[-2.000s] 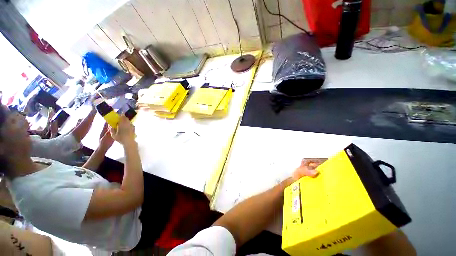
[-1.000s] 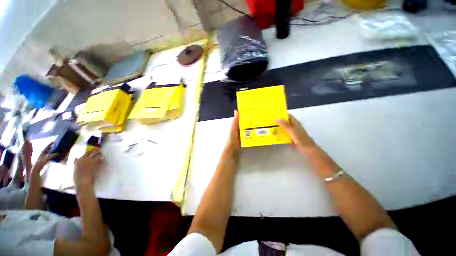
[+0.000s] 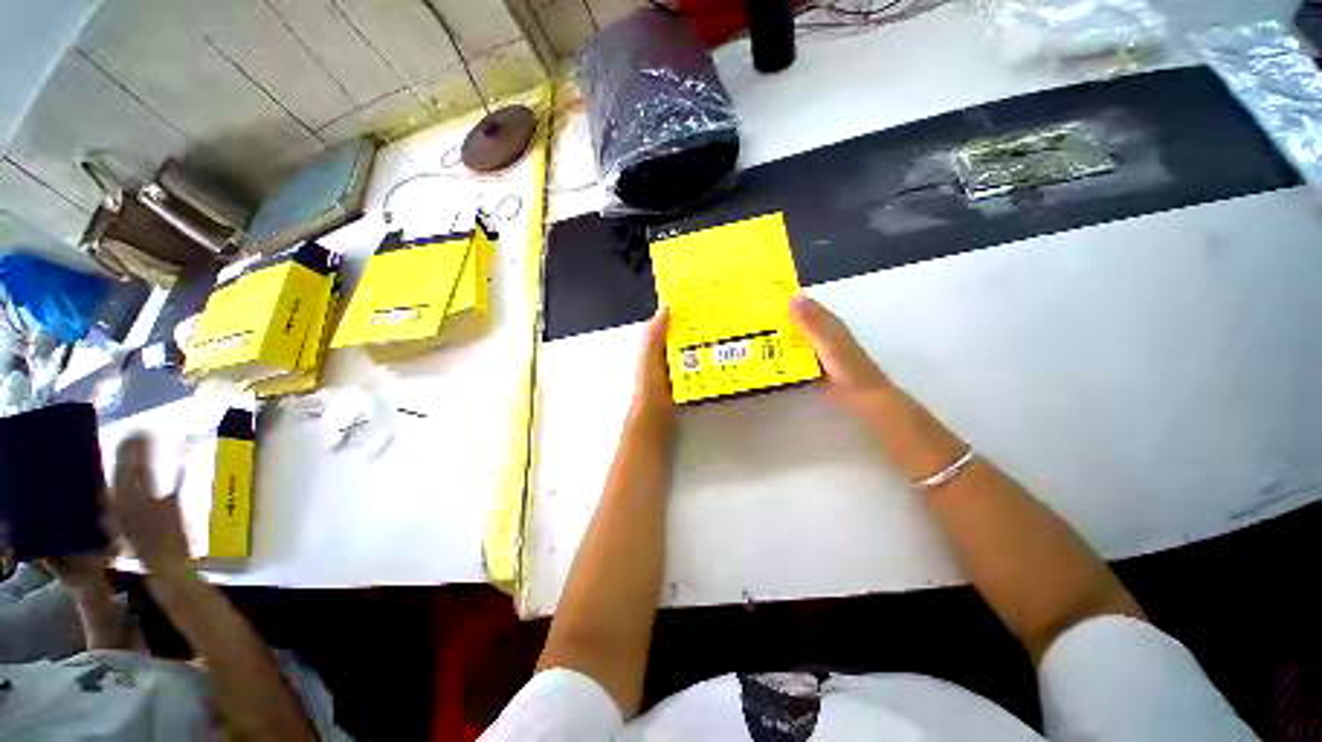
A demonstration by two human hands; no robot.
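A yellow retail box [image 3: 732, 297] with a barcode patch low on its face is between my hands, over the white table and partly in front of the black mat strip. My left hand [image 3: 657, 363] grips its left edge. My right hand [image 3: 837, 345] grips its right edge, thumb at the side. Most of the fingers are hidden by or behind the box. The black top of this box is not in view.
Yellow cartons with black tops lie in two piles [image 3: 413, 290] on the left bench, past the yellow edge tape [image 3: 510, 478]. A wrapped dark roll [image 3: 660, 116] stands behind the box. A neighbour's hand [image 3: 145, 500] is beside another yellow box [image 3: 231, 486]. Clear plastic [image 3: 1276, 94] lies far right.
The view has turned since two seconds ago. The box went from tilted, top and handle showing, to its barcode face showing. Since one second ago my right thumb has moved off the face to the edge.
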